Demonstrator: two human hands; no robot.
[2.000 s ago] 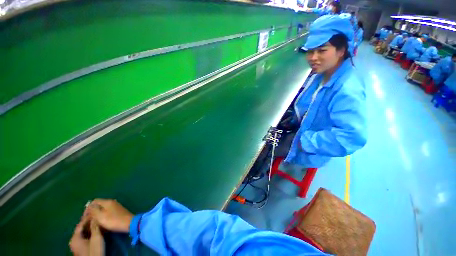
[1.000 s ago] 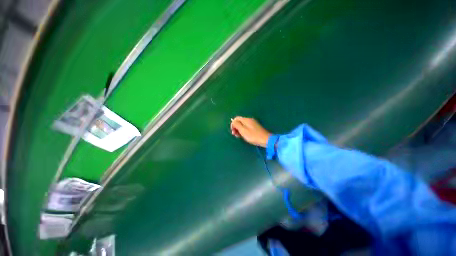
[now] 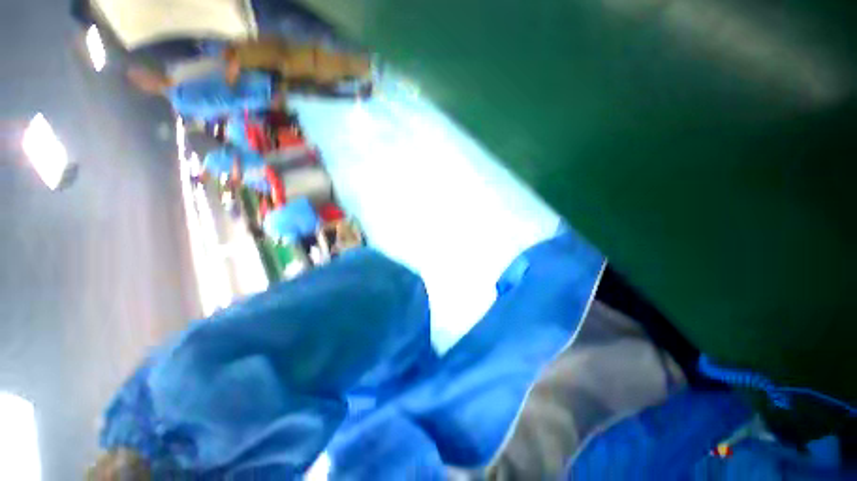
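The view is tilted and blurred. Neither of my hands is in view. The dark-green bench [image 3: 677, 169] fills the upper right. A blue coiled cord [image 3: 738, 376] lies along the bench's lower edge and runs out to the right. A person in a blue smock [image 3: 282, 357] is close beside the bench, with grey-brown clothing [image 3: 601, 376] showing at the smock's open front. The person's face is not visible. More blue cloth is at the bottom right; I cannot tell whose it is.
Pale blue floor [image 3: 404, 188] lies beyond the bench. Workers in blue [image 3: 291, 221] with red stools are along a row at the upper left. A person carries or stands by a brown carton-like thing [image 3: 301, 64]. Ceiling lights [image 3: 44, 148] are at the left.
The view has swung away from the green panel and instruction sheets to a nearby person and the hall. The hand seen on the bench earlier has left the picture.
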